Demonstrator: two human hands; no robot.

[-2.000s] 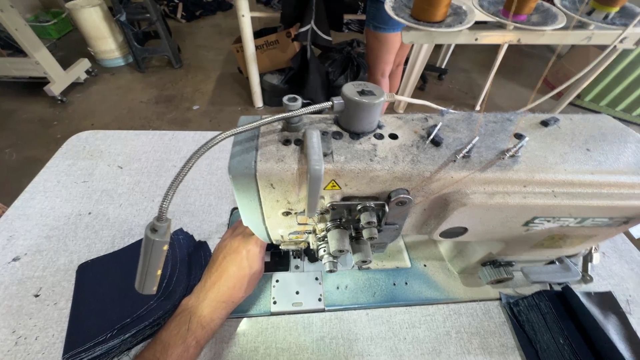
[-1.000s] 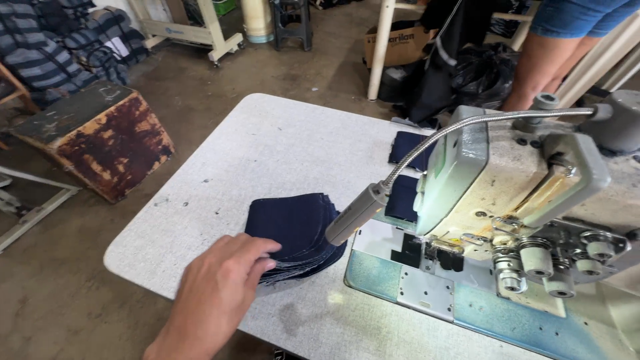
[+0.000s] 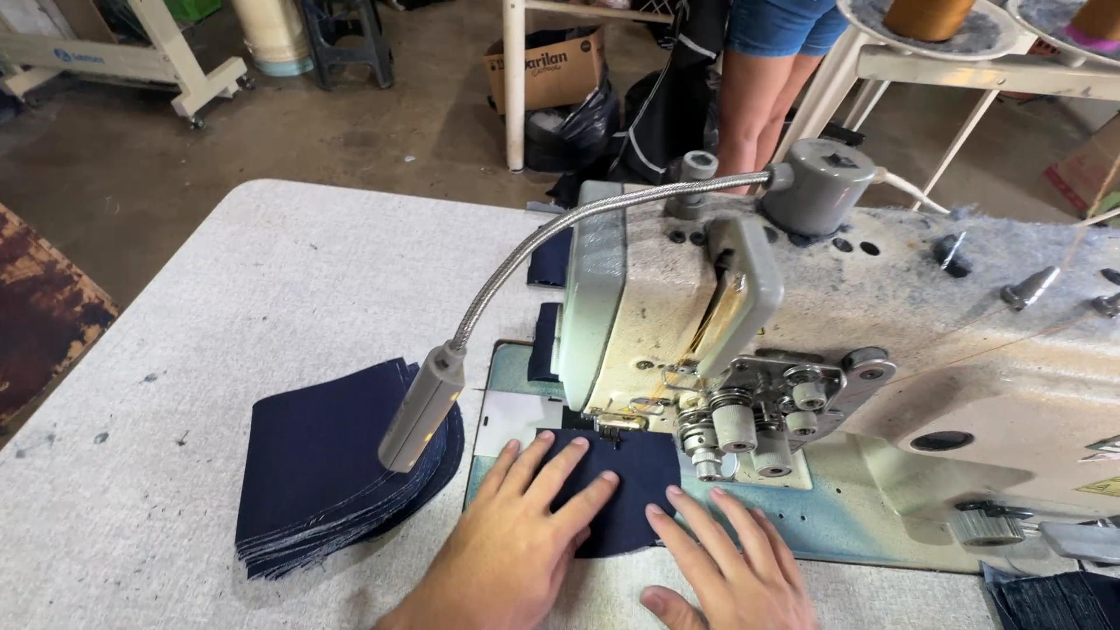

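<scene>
A dark navy denim piece (image 3: 626,503) lies flat on the bed of an industrial sewing machine (image 3: 682,289), its far edge at the presser foot (image 3: 619,429). My left hand (image 3: 525,525) rests on its left part with the fingers spread. At the right edge of the piece, my right hand (image 3: 731,560) touches it with its fingertips, fingers apart. Left of the machine bed a stack of navy denim pieces (image 3: 324,472) with frayed edges lies on the table, partly behind the lamp head (image 3: 422,409).
The lamp's flexible metal neck (image 3: 560,226) arches over the table (image 3: 219,289). More navy pieces (image 3: 549,262) lie behind the machine head, and another stack (image 3: 1059,602) is at the lower right. A person (image 3: 761,87) stands beyond the machine near a cardboard box (image 3: 556,66).
My left hand has moved right from the stack to the machine bed. A denim piece now lies at the presser foot, and my right hand has come into view. The view has swung back right.
</scene>
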